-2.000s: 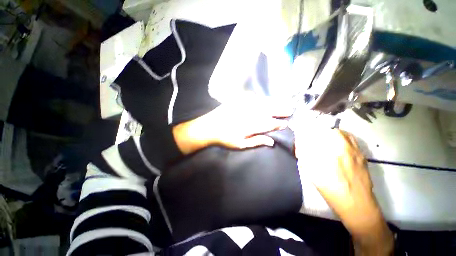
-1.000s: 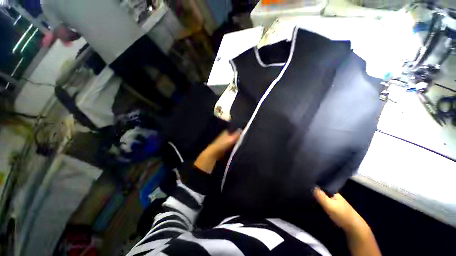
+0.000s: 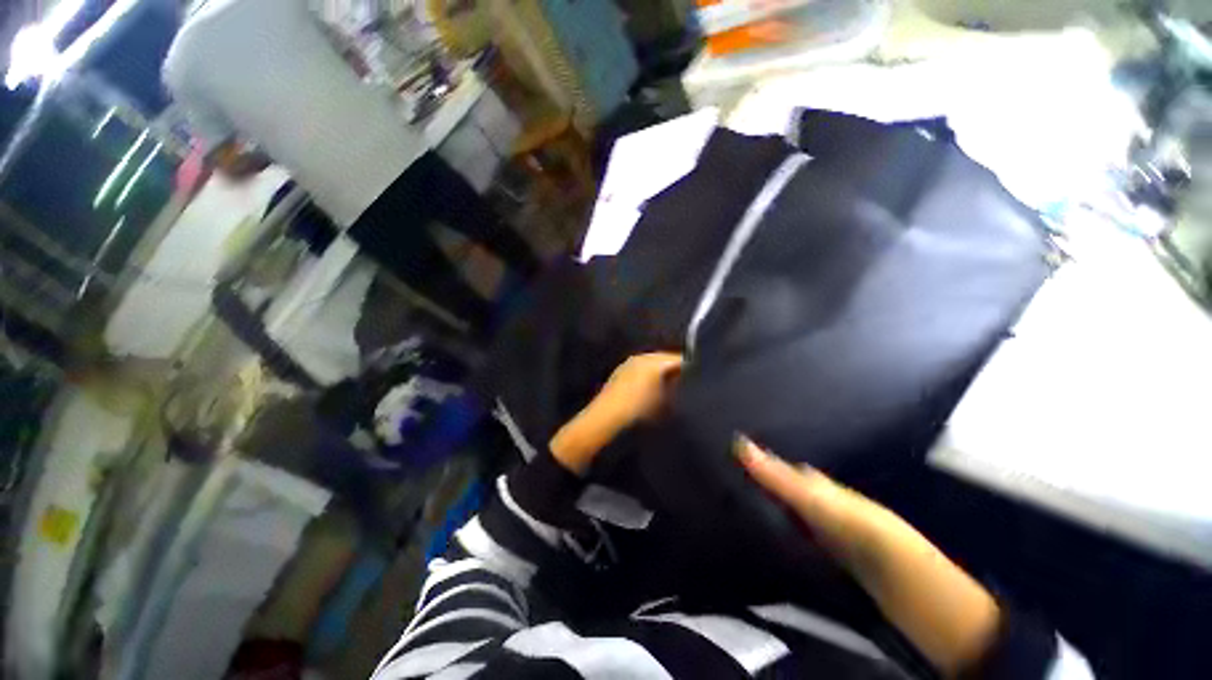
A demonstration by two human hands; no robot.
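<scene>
A large black garment panel point(image 3: 864, 266) with a thin white piping line point(image 3: 747, 237) lies over the table and hangs towards my lap. My left hand point(image 3: 622, 405) is shut on the garment panel near the lower end of the piping; its fingertips are partly hidden by cloth. My right hand point(image 3: 851, 525) is at the panel's near side, fingers pointing up and left, with the fingertips against the black cloth. The picture is blurred, and whether the right fingers pinch the cloth is hard to tell.
The white machine table point(image 3: 1097, 399) is at the right, its near edge running down to the right. Blurred machine parts point(image 3: 1150, 173) show at the upper right. An orange-and-white box point(image 3: 751, 33) is behind. A person in a light top point(image 3: 286, 106) stands at the upper left.
The cloth has come away from the needle area and now drapes towards my lap. Both hands have moved back from the machine and closer together. The view has swung left.
</scene>
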